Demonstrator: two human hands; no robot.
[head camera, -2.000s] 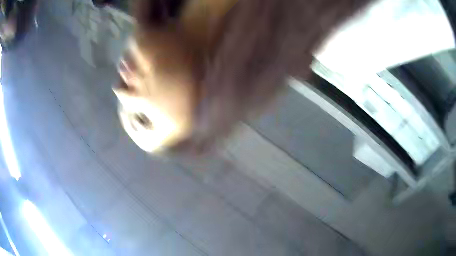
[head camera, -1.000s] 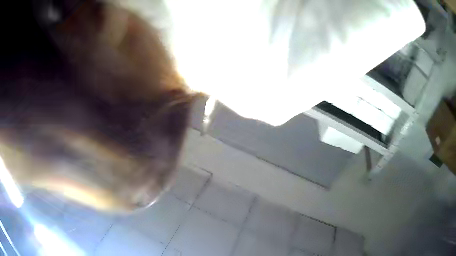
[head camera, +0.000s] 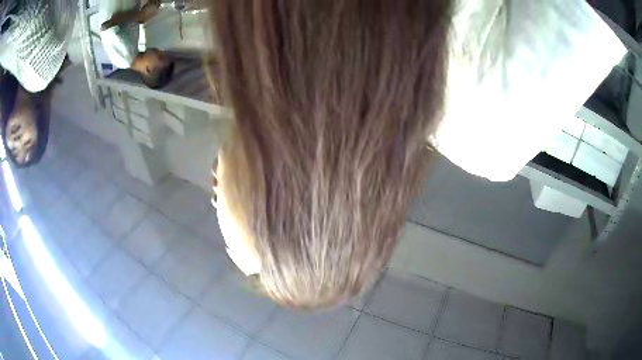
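The view hangs upside down. Long brown hair (head camera: 324, 155) on a person's head fills the middle, very near the camera. A pale edge (head camera: 236, 218) shows at the hair's left side; I cannot tell whether it is face or something else. A bright white sleeve or garment (head camera: 521, 84) is at the upper right. I make out neither of my hands, and no work piece is in view.
Two other people show upside down at the upper left, a dark-haired head (head camera: 155, 67) and a person at the rim (head camera: 22, 130). A bench frame (head camera: 570, 183) with white boxes stands at the right. Tiled surface (head camera: 246, 309) and strip lights (head camera: 60, 281) lie below.
The blurred brown shape close to the camera now shows as sharp, hanging hair in the middle. The white garment has shifted right, and people and a bench have come into view at the upper left.
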